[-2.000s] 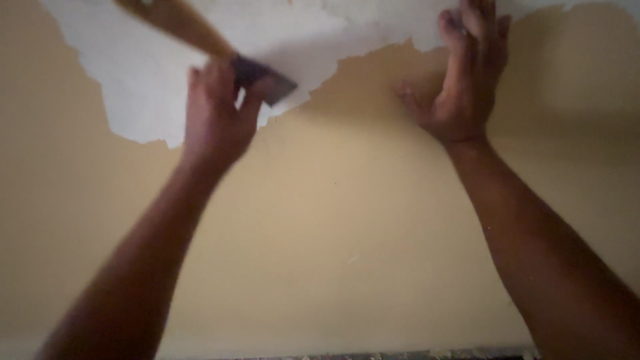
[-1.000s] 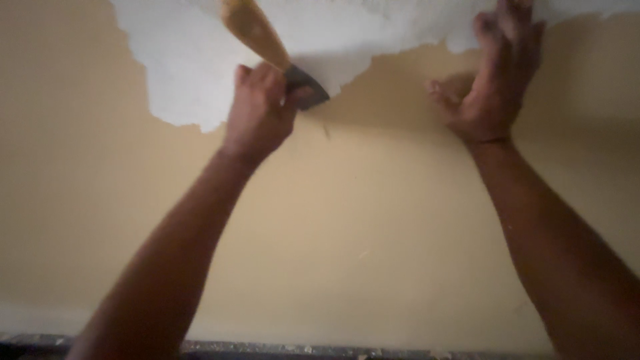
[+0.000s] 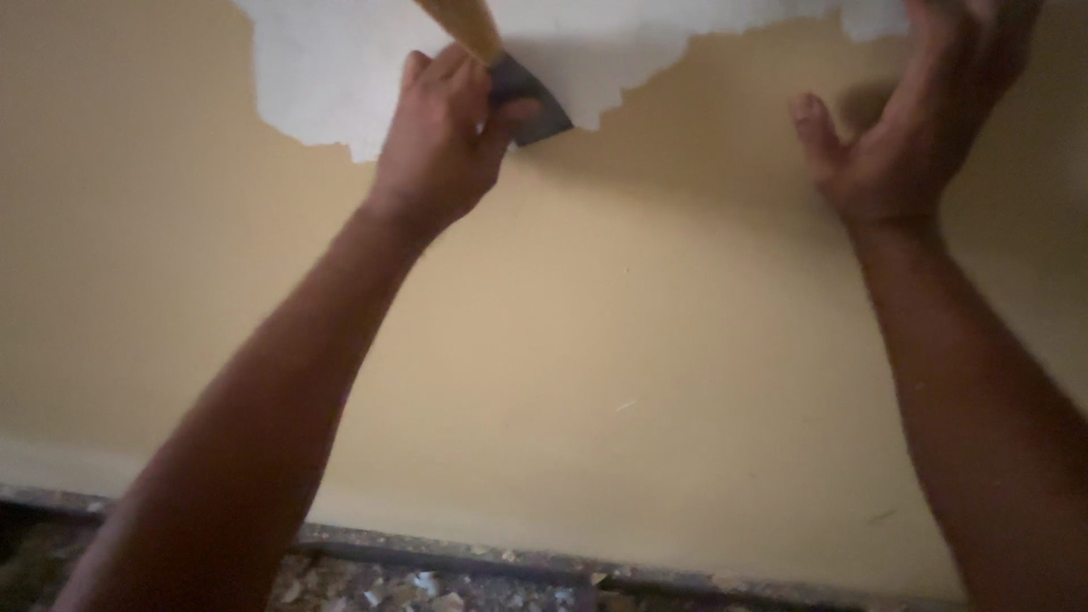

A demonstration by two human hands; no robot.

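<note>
My left hand grips a putty knife near where its yellowish handle meets the dark blade. The blade's edge lies at the ragged border between the tan paint of the wall and a bare white patch. My right hand is at the upper right by the wall, thumb spread from the fingers, holding nothing; its fingertips are cut off by the top of the view. Whether its palm touches the wall I cannot tell.
Along the foot of the wall runs a narrow ledge dusted with debris. Below it, pale chips and flakes lie scattered on the floor. A dark gap shows at the lower left.
The view has shifted, and the chips below the ledge now show. The putty knife stays in my left hand at the patch's edge. My right hand remains raised beside the wall.
</note>
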